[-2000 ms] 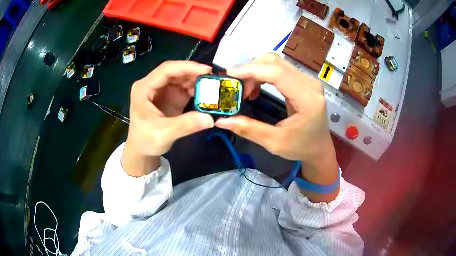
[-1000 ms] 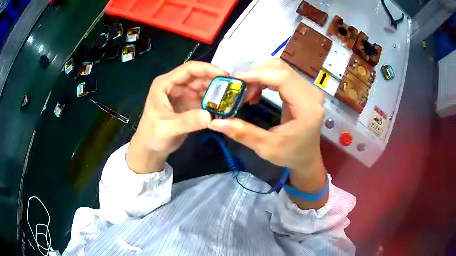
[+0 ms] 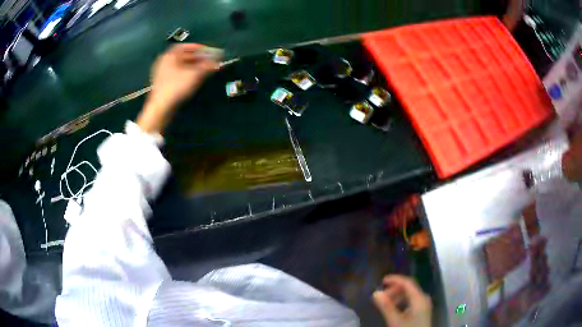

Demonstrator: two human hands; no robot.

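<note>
My left hand (image 3: pixel 175 75) is stretched out over the far left of the dark green mat. Its fingertips are closed on a small watch case (image 3: pixel 209 55), pale and blurred. My right hand (image 3: pixel 406 305) is low at the right, cut off by the bottom edge, with curled fingers apart and nothing clear in them. Several open watch units lie on the mat, such as one with a white block (image 3: pixel 361 112) and one with a teal rim (image 3: pixel 281 97). Tweezers (image 3: pixel 298 151) lie in front of them.
A red blister tray (image 3: pixel 469 92) lies at the upper right. An amber tape patch (image 3: pixel 246 170) is on the mat. A white cable (image 3: pixel 82 172) lies at the left. At the right, a white machine (image 3: pixel 453 223) bears brown fixtures (image 3: pixel 504 252); another person's sleeve (image 3: pixel 561 204) is over it.
The view has swung left. My hands have parted: the left has carried the watch case out over the mat, and the right has let go and dropped low.
</note>
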